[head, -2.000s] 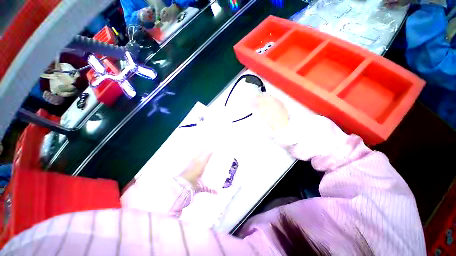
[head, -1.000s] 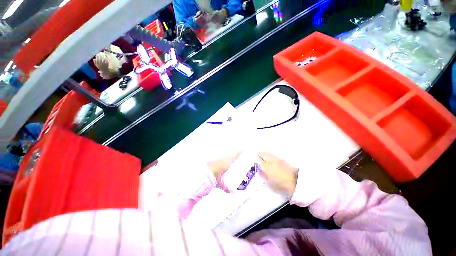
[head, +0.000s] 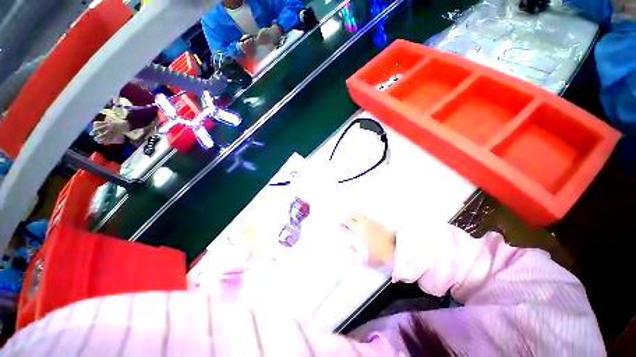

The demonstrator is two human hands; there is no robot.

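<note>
A shiny silver-violet part [head: 294, 222] with a reddish spot at its upper end shows over the bright white work sheet [head: 418, 188]. My left hand [head: 244, 240] is washed out by glare just left of the part; whether it touches the part cannot be told. My right hand [head: 371, 239] is to the right of the part, apart from it, with fingers bent toward the left; its fingertips are overexposed, so its grip cannot be told. Dark glasses [head: 384, 143] with a thin curved frame lie on the sheet beyond my hands.
An orange-red foam tray [head: 481, 150] with pockets lies at the right, small bits in its far pocket. Stacked red foam [head: 118, 261] stands at left. A dark green conveyor [head: 209, 188] runs beyond, under a glowing branched lamp [head: 199, 120]. People in blue sit across; clear film [head: 516, 49] lies upper right.
The part now shows its mirror-like lenses-shaped surface farther left, instead of a dark patterned strip between my hands. My hands have moved apart. The view has shifted.
</note>
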